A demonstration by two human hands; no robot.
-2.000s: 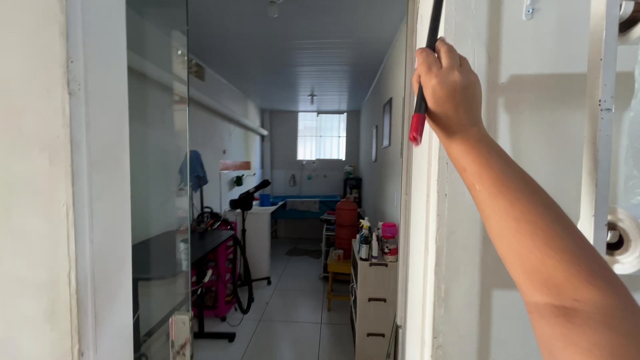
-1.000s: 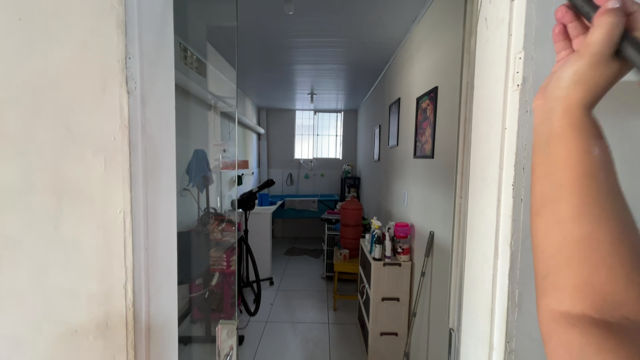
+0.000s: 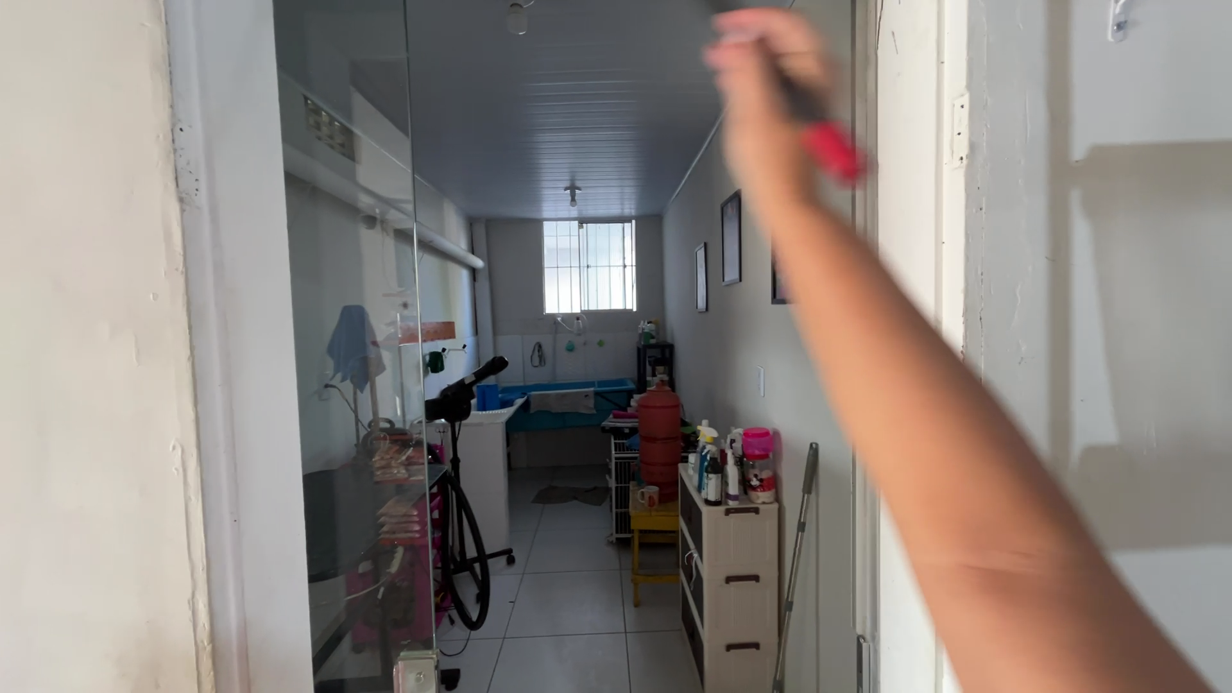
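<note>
My right hand (image 3: pixel 770 106) is raised at the upper right, blurred, with its fingers closed around a black handle (image 3: pixel 794 96) that has a red end (image 3: pixel 835 154). The rest of the handled tool runs out of view at the top, so its head is hidden. Behind the hand are the doorway, the sloping edge of the ceiling and the right wall of the room. My forearm comes in from the lower right and covers part of the white door frame (image 3: pixel 914 212). My left hand does not show.
A glass door panel (image 3: pixel 356 241) with a metal fitting (image 3: pixel 417 671) stands at the left of the doorway. Inside are a beige drawer unit (image 3: pixel 741 577) with bottles, a leaning pole (image 3: pixel 797 568), a yellow stool (image 3: pixel 654 521), a black stand (image 3: pixel 455 462) and framed pictures (image 3: pixel 731 238).
My right hand has moved left from the right edge to in front of the doorway, still gripping the handle. Its red end, out of sight one second ago, shows again. The view has shifted somewhat.
</note>
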